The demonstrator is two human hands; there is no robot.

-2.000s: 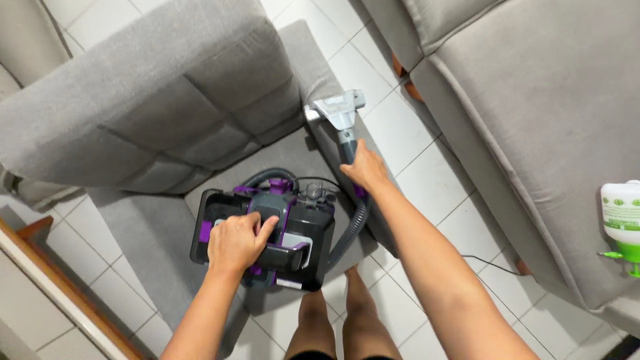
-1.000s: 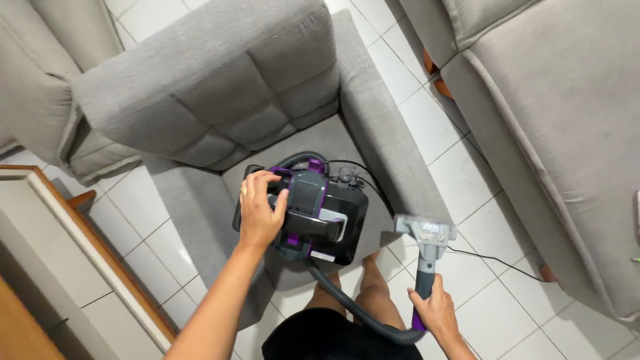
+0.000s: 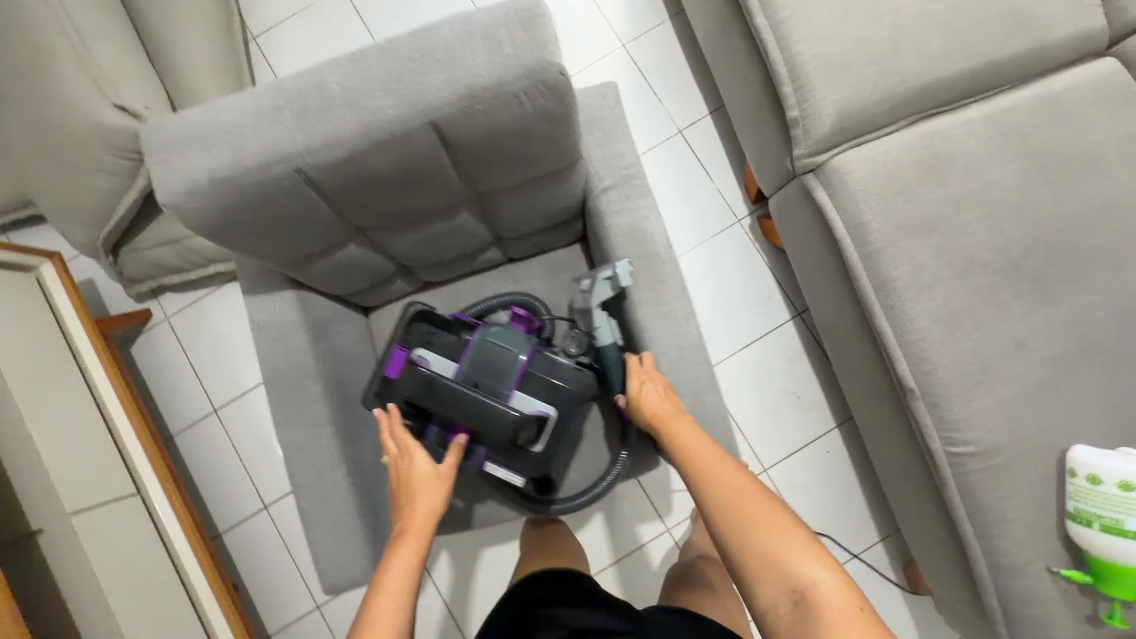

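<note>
A black and purple portable upholstery cleaner (image 3: pixel 493 373) sits on the seat of a grey fabric armchair (image 3: pixel 355 186). My left hand (image 3: pixel 417 461) is at the near left side of the machine, fingers spread, against or just beside its body; whether it touches is hard to tell. My right hand (image 3: pixel 652 395) grips the dark handle of the hose's spray nozzle (image 3: pixel 605 306), whose clear and grey head points away from me over the chair's right armrest side. The ribbed hose (image 3: pixel 595 497) curves from the handle round the machine's near side.
A grey sofa (image 3: pixel 994 266) stands at the right, with a white and green spray bottle (image 3: pixel 1100 524) on it. A thin cable (image 3: pixel 865 564) runs over the tiled floor (image 3: pixel 781 399). Wood-framed furniture (image 3: pixel 133 426) is at the left, and more beige upholstery (image 3: pixel 80 106) at the upper left.
My right hand has brought the nozzle from beyond the armrest, near my legs, back beside the machine. My left hand has shifted from the machine's top to its near left side.
</note>
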